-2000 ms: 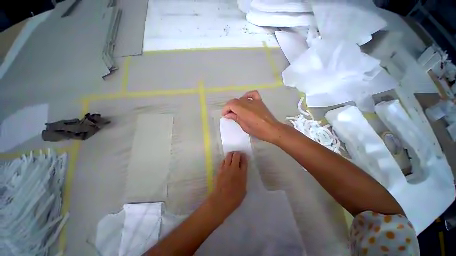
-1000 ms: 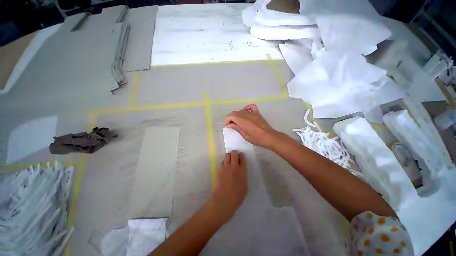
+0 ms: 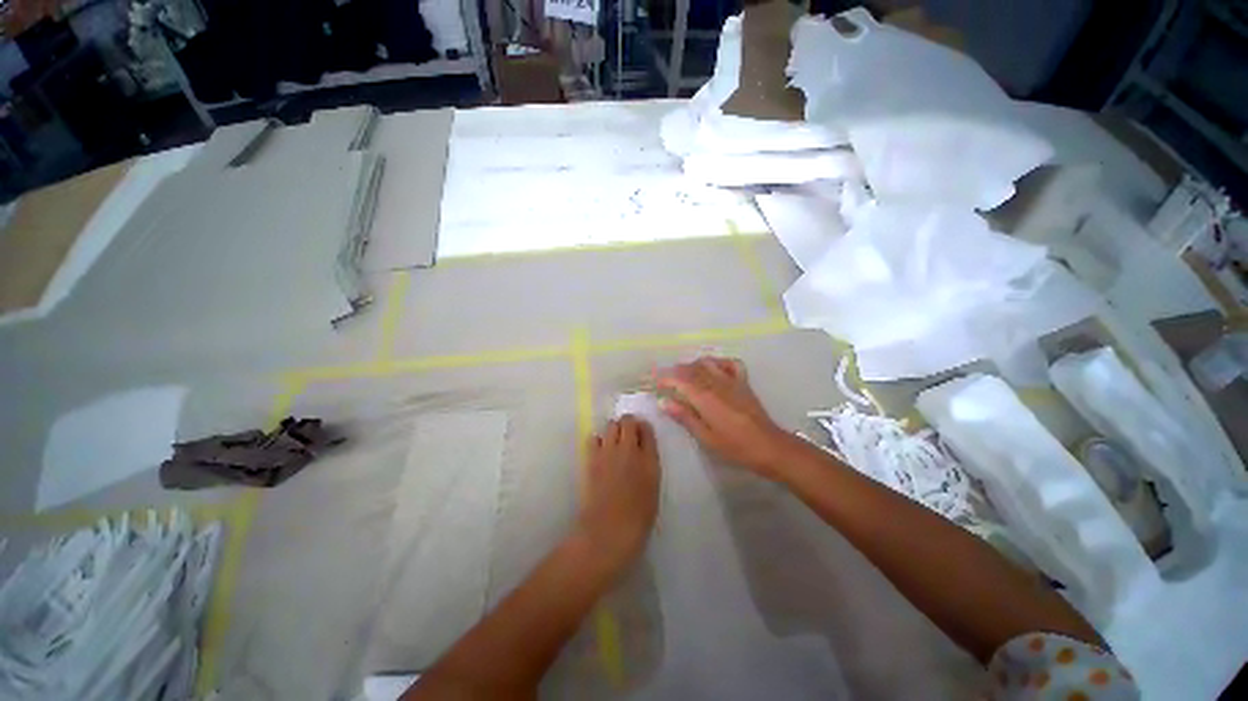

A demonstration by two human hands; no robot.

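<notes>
A thin white bag panel (image 3: 698,589) lies in front of me, its narrow handle tab pointing away. A bright white folded bit of the handle tab (image 3: 638,405) shows between my hands. My left hand (image 3: 624,482) holds it down with bunched fingertips from the near left. My right hand (image 3: 715,411) has its fingertips on the tab's far right edge. My fingers hide part of the tab. A white piece (image 3: 392,686) is cut off at the bottom edge.
Short white strips (image 3: 897,463) and stacked panels (image 3: 1013,445) lie right, with crumpled white sheets (image 3: 917,281) behind. Left are a dark rag (image 3: 253,455), a white sheet (image 3: 110,441) and a long strip bundle (image 3: 103,609). Yellow tape lines cross the table (image 3: 507,295).
The view has tilted up, showing more background. My hands have come closer together, my left fingertips nearer the tab's far end. Less bright white shows between them, and my right fingers are more spread.
</notes>
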